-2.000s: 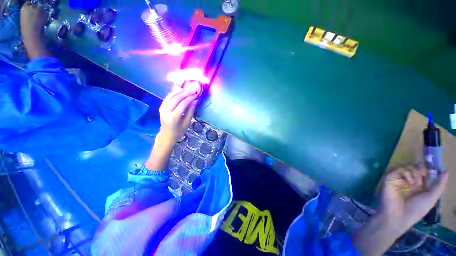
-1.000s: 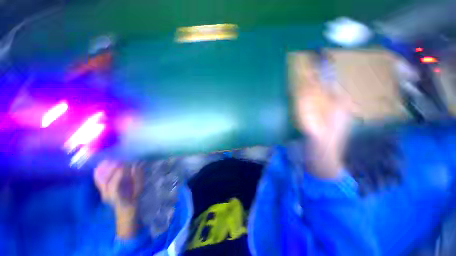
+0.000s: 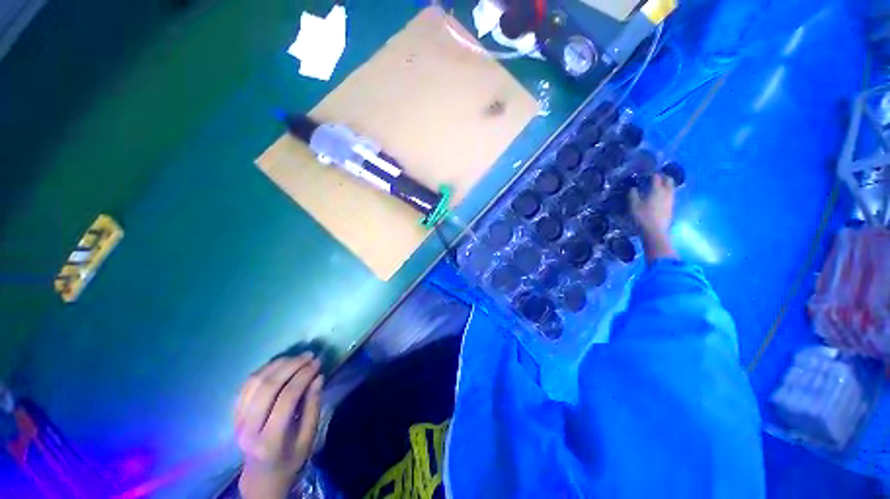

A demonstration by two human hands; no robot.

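Observation:
The clear blister tray [image 3: 501,233], with rows of round black parts, lies beyond the bench edge. My right hand [image 3: 659,216] is at its far right side, fingers closed around a round black part [image 3: 672,174]. My left hand [image 3: 278,414] rests at the bench's front edge, fingers curled together. A dark shape shows by its fingertips; what lies under the fingers is hidden. The dispensing syringe [image 3: 366,166], with a blue tip and green rear fitting, lies on the tan cardboard sheet [image 3: 449,93], touched by neither hand.
A yellow tool holder [image 3: 89,257] stands on the green mat. A white tissue [image 3: 319,42] lies beyond the cardboard. A round gauge [image 3: 579,56] and thin hoses are at the top. The orange-red frame [image 3: 34,448] is at lower left, in pink-violet glare. Bagged items [image 3: 851,292] are far right.
The view has swung to the right. My right hand has left the syringe, which lies on the cardboard, and has reached to the tray. My left hand is away from the lamp, at the bench edge.

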